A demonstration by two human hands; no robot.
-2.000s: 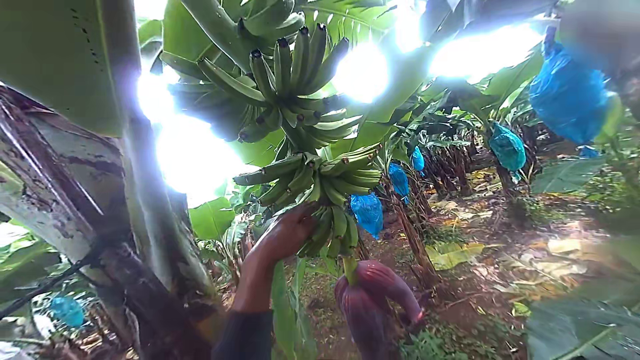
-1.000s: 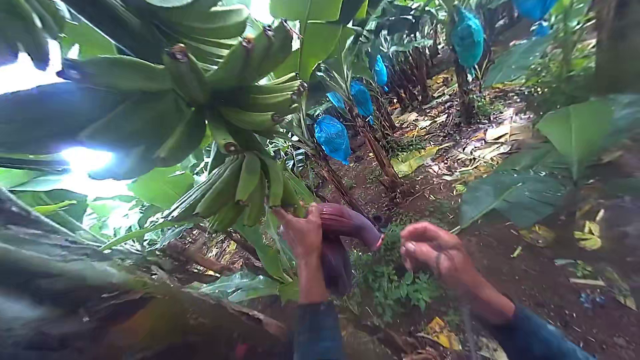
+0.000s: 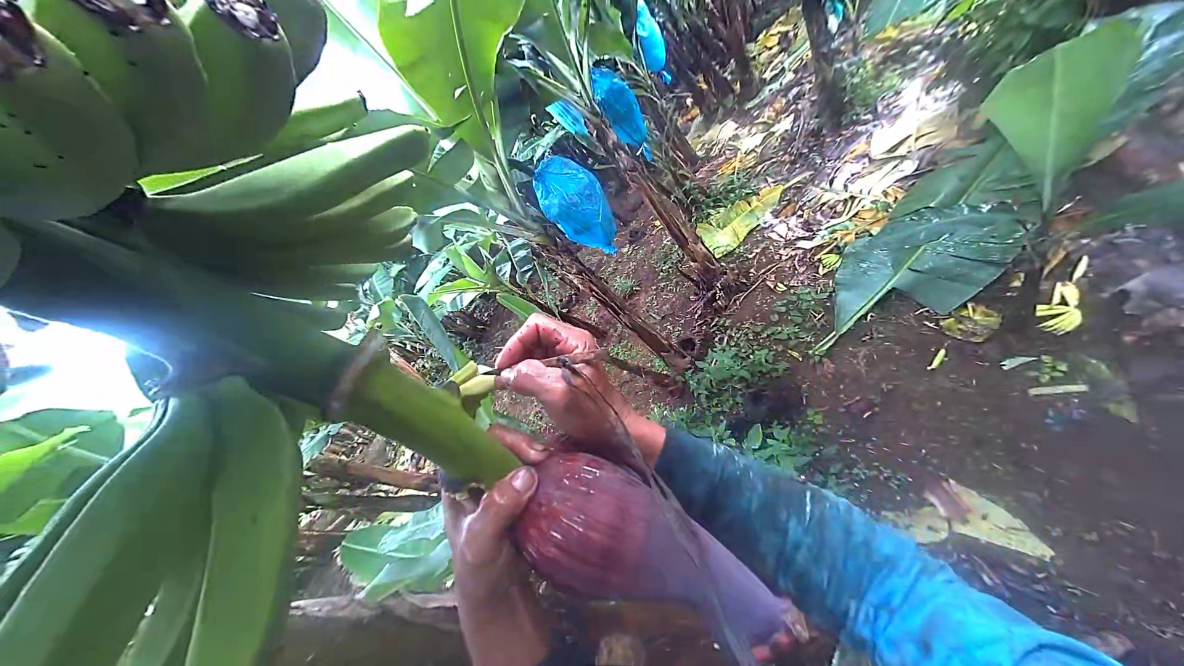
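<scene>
A green banana stalk (image 3: pixel 425 425) slants down from the bunch of green bananas (image 3: pixel 296 194) to a purple banana flower bud (image 3: pixel 601 527). My left hand (image 3: pixel 495 536) is wrapped round the stalk just above the bud, its thumb on the near side. Above the bud, my right hand (image 3: pixel 564 375) pinches the tip of a small yellowish-green banana flower or fruitlet (image 3: pixel 474 381) that sticks out from the stalk. A thin dark strand (image 3: pixel 629 435) hangs from the right hand across the bud.
Large green bananas (image 3: pixel 157 536) hang close at the left. Blue bags (image 3: pixel 575 203) hang beyond the stalk, near leaning dry banana stems (image 3: pixel 629 310). A broad green leaf (image 3: pixel 943 240) spreads at the right above brown soil with leaf litter.
My left hand has come to hold the stalk above the bud. My right hand, apart from the plant one second ago, is now at the stalk. The view has moved closer and downward.
</scene>
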